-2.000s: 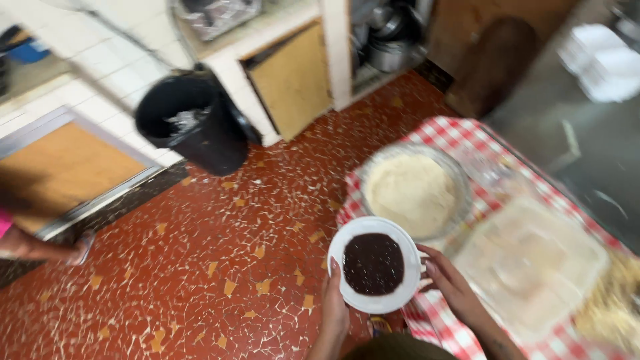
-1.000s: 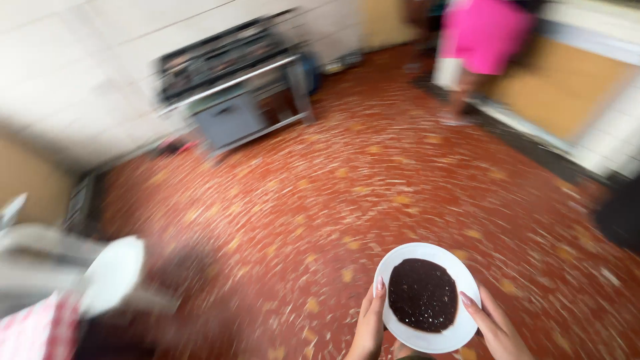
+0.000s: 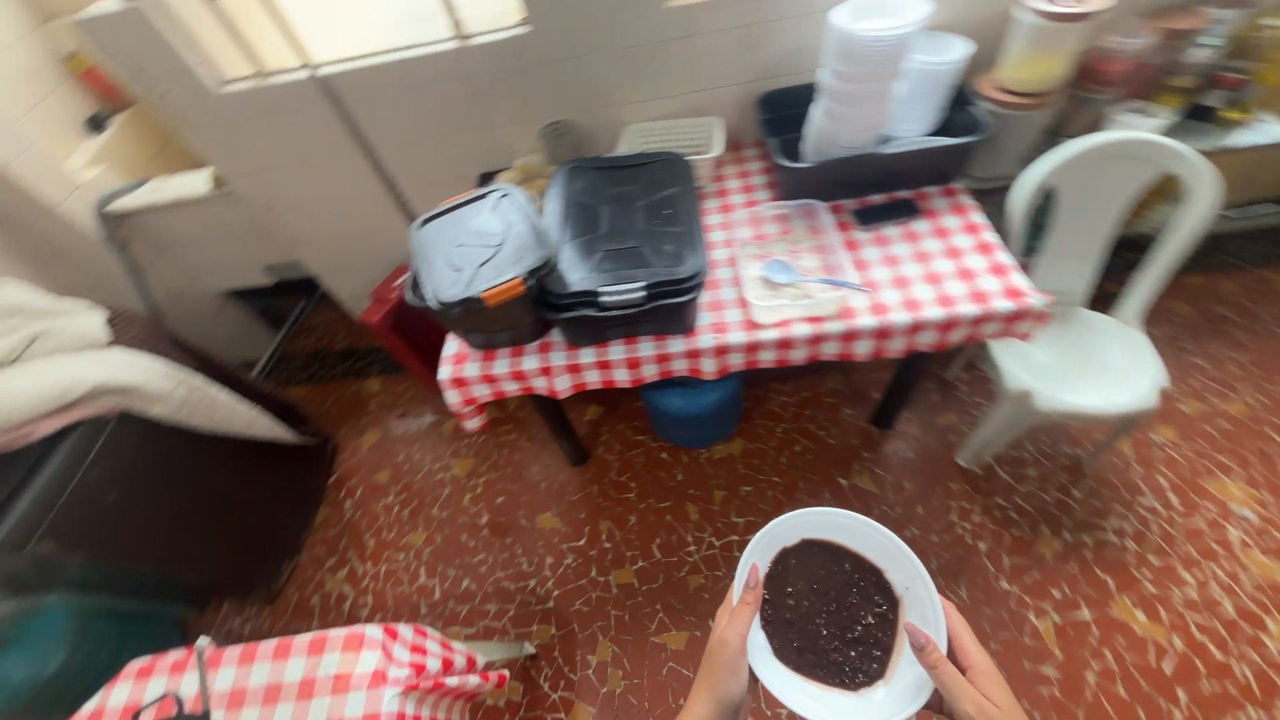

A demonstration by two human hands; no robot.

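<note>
A white bowl (image 3: 846, 612) holding a dark, glossy food, perhaps beans, is at the lower right, above the tiled floor. My left hand (image 3: 728, 650) grips its left rim with the thumb on top. On the right rim my right hand (image 3: 962, 665) grips in the same way, its fingers partly hidden beneath. Ahead, apart from the bowl, stands a table with a red-and-white checked cloth (image 3: 940, 265). On it are a clear plastic container (image 3: 765, 240) with pale contents and a light blue spoon (image 3: 800, 276).
Lidded dark bins (image 3: 625, 235) and a black crate (image 3: 870, 175) with stacked white tubs (image 3: 865, 70) stand on the table. A white plastic chair (image 3: 1085, 360) is at its right, a blue container (image 3: 693, 410) beneath. Another checked cloth (image 3: 300, 675) covers a surface at lower left.
The view has swung from the stove and a person in pink to the table with the bins and chair. Both hands still hold the bowl.
</note>
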